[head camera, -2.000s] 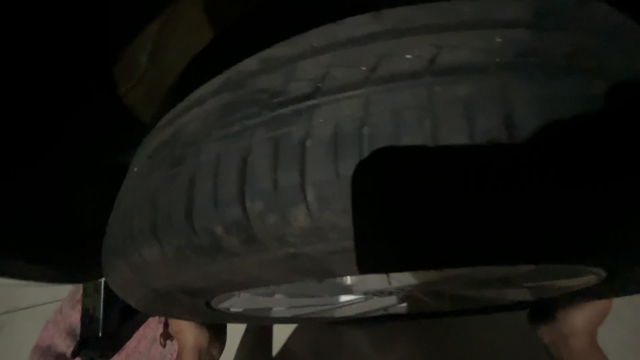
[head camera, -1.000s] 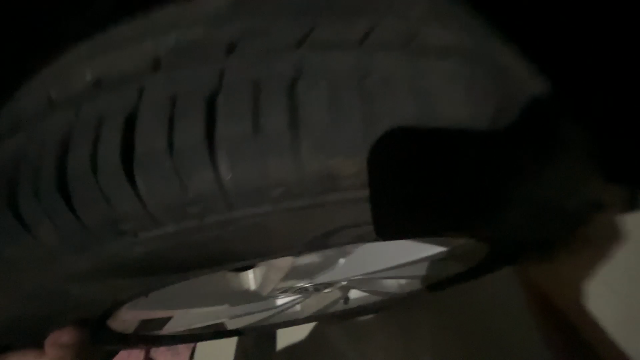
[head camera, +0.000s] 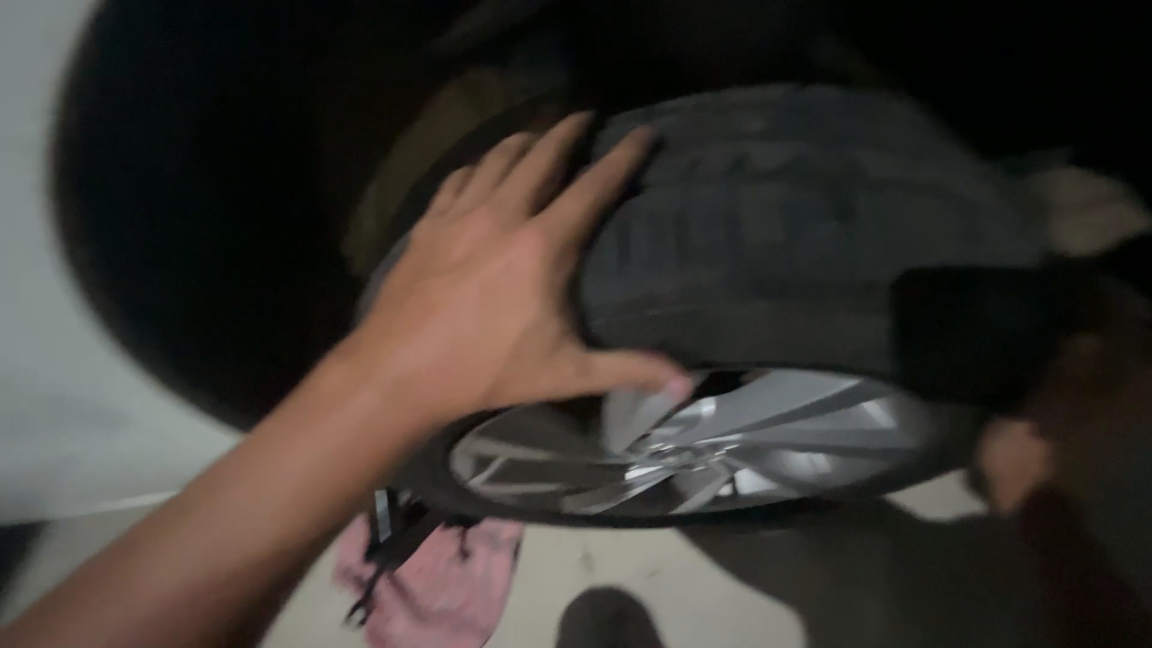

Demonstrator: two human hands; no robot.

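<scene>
A car wheel with a black rubber tyre (head camera: 756, 225) and a silver multi-spoke alloy rim (head camera: 792, 432) fills the middle of the view, its tread facing up toward me. My left hand (head camera: 504, 288) lies over the left part of the tyre with its fingers spread across the tread. Its thumb reaches the upper edge of the rim. At the far right, beside the tyre, a blurred, dim shape looks like my right hand (head camera: 1089, 211); its fingers and grip cannot be made out.
A dark wheel arch (head camera: 180, 225) of a light-coloured car body (head camera: 45, 378) curves at the left. Below the wheel, a pink cloth (head camera: 459, 585) and a dark metal tool or jack part (head camera: 396, 540) lie on the pale floor (head camera: 576, 576). Deep shadow covers the upper right.
My left hand, of which only a fingertip-like part showed low at the left a second ago, is now spread on top of the tyre. The view has shifted considerably.
</scene>
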